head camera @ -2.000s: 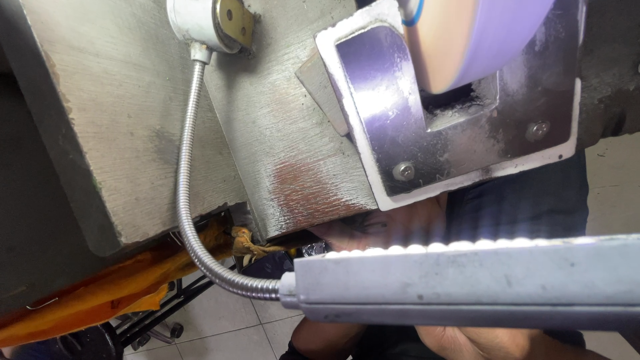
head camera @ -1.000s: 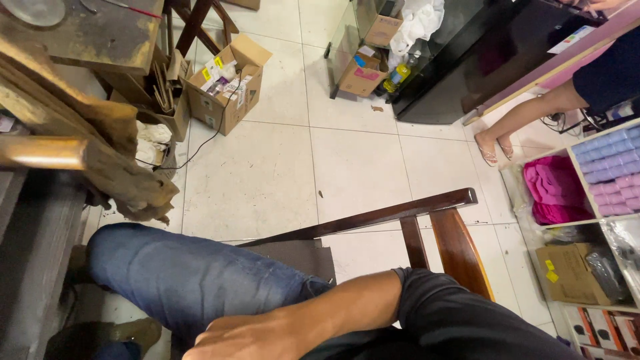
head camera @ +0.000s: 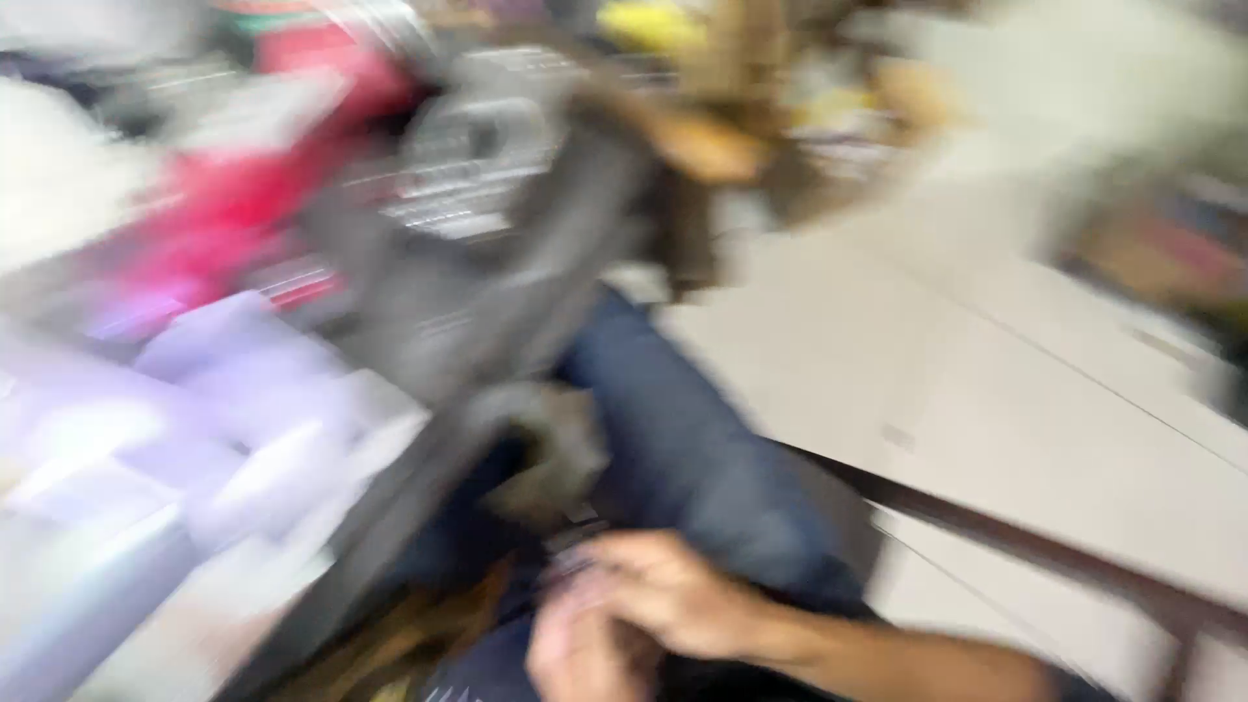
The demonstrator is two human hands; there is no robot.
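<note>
The view is strongly blurred. My right hand [head camera: 673, 590] reaches in from the lower right, above my lap, with its fingers bent inward. Close against it, at the bottom of the view, is my left hand [head camera: 580, 639]. Something small and dark seems to be at the fingertips, but blur hides what it is and which hand has it. Beneath and beyond the hands are my legs in blue jeans [head camera: 682, 419]. A long grey edge, perhaps of a bench or machine [head camera: 458, 361], runs diagonally just left of my knees.
Pale lilac and white items [head camera: 234, 409] lie at the left, with red or pink material [head camera: 234, 195] behind. A dark wooden chair rail [head camera: 1014, 536] crosses the lower right over the tiled floor [head camera: 936, 341]. Blurred brown and yellow things [head camera: 848, 127] stand at the top.
The view has swung far round. A second ago one bare forearm and hand showed over my jeans; now two hands show close together over my lap.
</note>
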